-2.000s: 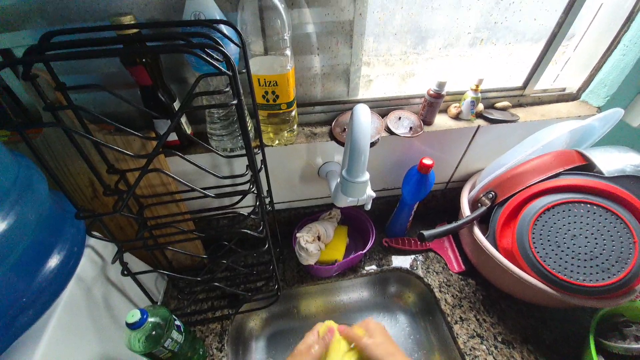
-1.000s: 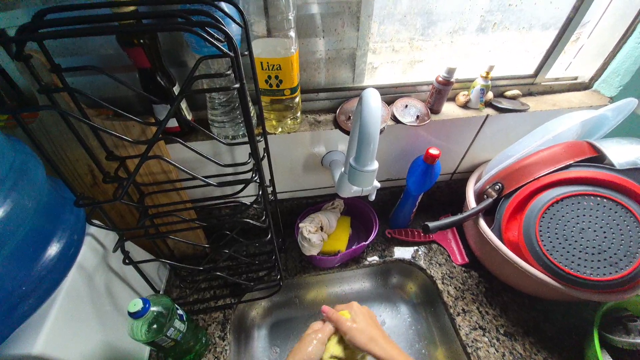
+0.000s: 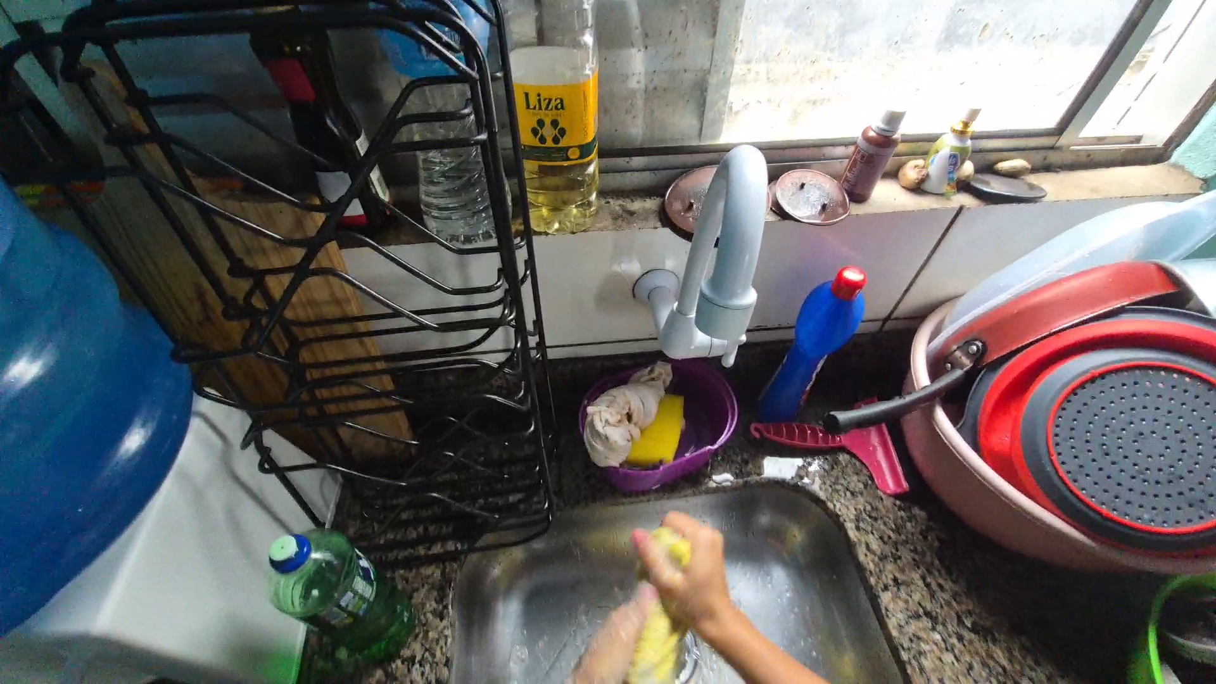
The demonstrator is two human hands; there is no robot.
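Observation:
Over the stainless steel sink (image 3: 788, 570), a wet yellow cloth (image 3: 657, 636) is bunched lengthwise between my two hands. My right hand (image 3: 692, 570) grips its upper end, fingers curled round it. Blurred and lower down, my left hand (image 3: 616, 638) presses against the cloth's left side; its fingers are partly hidden. Behind the sink a purple bowl (image 3: 708, 399) holds a yellow sponge (image 3: 657, 432) and a beige crumpled cloth (image 3: 622, 418). The white faucet (image 3: 731, 247) arches above the bowl.
A black wire dish rack (image 3: 389, 323) and a green plastic bottle (image 3: 342, 594) stand left of the sink. Behind and right are a blue bottle (image 3: 815, 332), a pink squeegee (image 3: 869, 446) and a pink basin (image 3: 978, 503) with a red-and-black colander (image 3: 1140, 437).
My hands have shifted from side by side to my right hand higher and my left lower along the yellow cloth, more of which now shows.

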